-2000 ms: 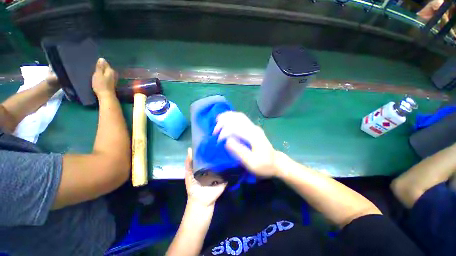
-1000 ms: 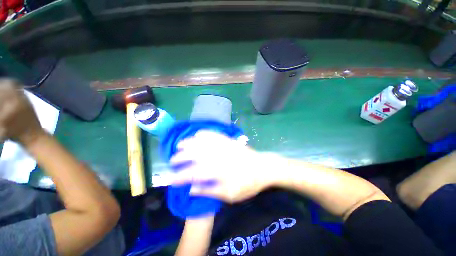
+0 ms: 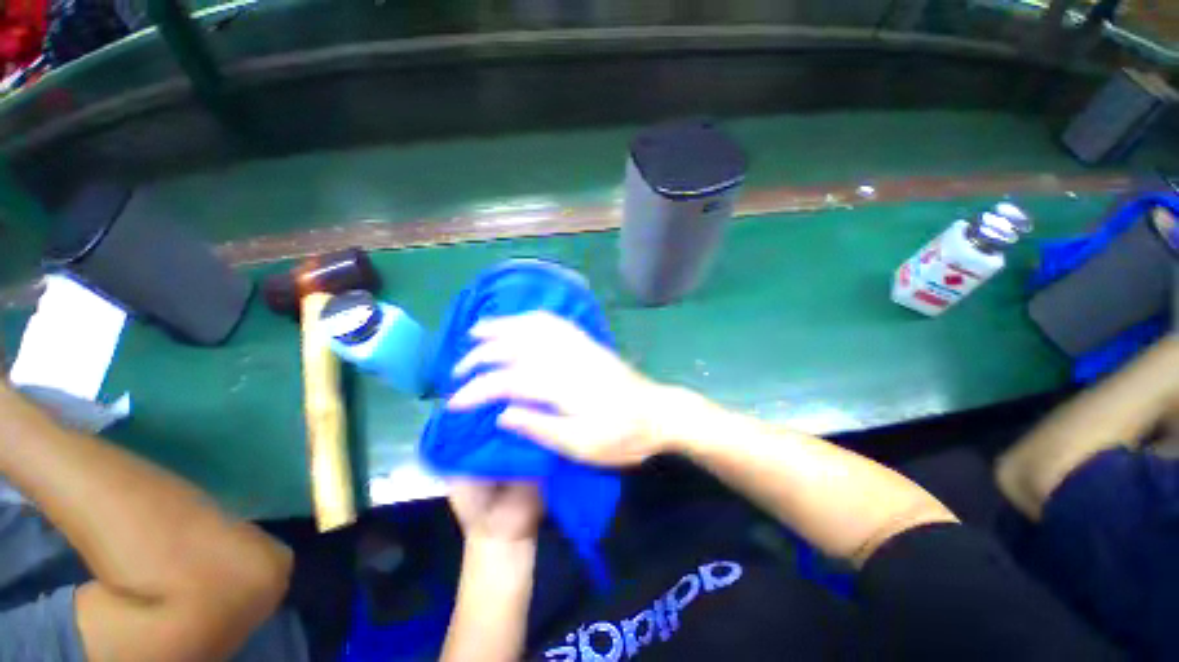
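Observation:
A grey speaker unit is in front of me, almost wholly covered by the bright blue cloth [image 3: 468, 427]; only a pale rim shows at its far end. My right hand [image 3: 556, 388] lies on top of the cloth with its fingers spread over it, slightly blurred. My left hand [image 3: 498, 507] is under the near end of the unit and holds it from below; its fingers are mostly hidden by the cloth.
A grey speaker unit [image 3: 666, 239] stands beyond my hands. The light-blue bottle [image 3: 394, 349] and mallet [image 3: 326, 414] are at left, near another unit [image 3: 175, 272] and a white sheet [image 3: 71, 339]. A white bottle [image 3: 948, 269] stands right. Neighbours' arms [image 3: 142, 537] flank both sides.
The cloth has moved up over the unit's far end, with my right hand on it. My left hand shows more beneath. The left neighbour's raised hand has dropped out of view.

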